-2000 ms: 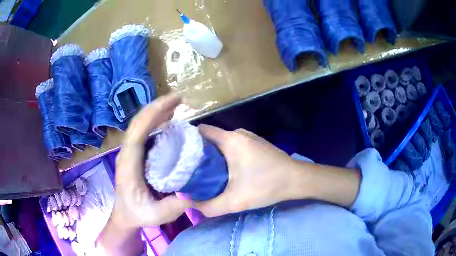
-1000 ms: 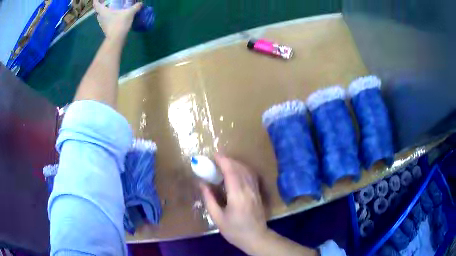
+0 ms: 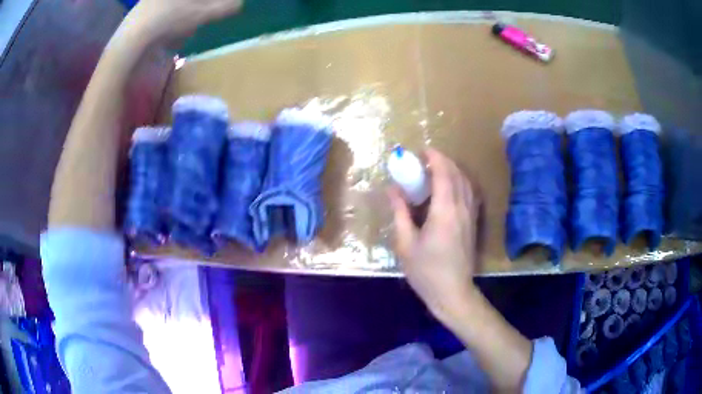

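My right hand point(image 3: 440, 223) holds the white glue bottle point(image 3: 409, 174) between thumb and fingers over the middle of the bench, its blue tip pointing away from me. My left hand point(image 3: 188, 9) is at the top left edge over the green belt, partly cut off; I see nothing in it, but its fingertips are blurred. Several blue tubular pieces point(image 3: 197, 173) with white fluffy rims lie side by side on the left. The nearest to the middle point(image 3: 295, 173) shows its notched opening towards me. Three more blue pieces point(image 3: 535, 188) lie on the right, white rims away from me.
A pink-and-black stick point(image 3: 523, 41) lies at the far right of the bench point(image 3: 462, 77). The green belt point(image 3: 339, 11) runs beyond. Below right is a blue crate point(image 3: 645, 350) with pale-ringed tubes. Below left is a brightly glaring crate. Dark surfaces flank the bench.
The piece I held in both hands two seconds ago is out of them. My left arm reached to the belt with a piece, which no longer shows. My right hand took the bottle. The view has shifted.
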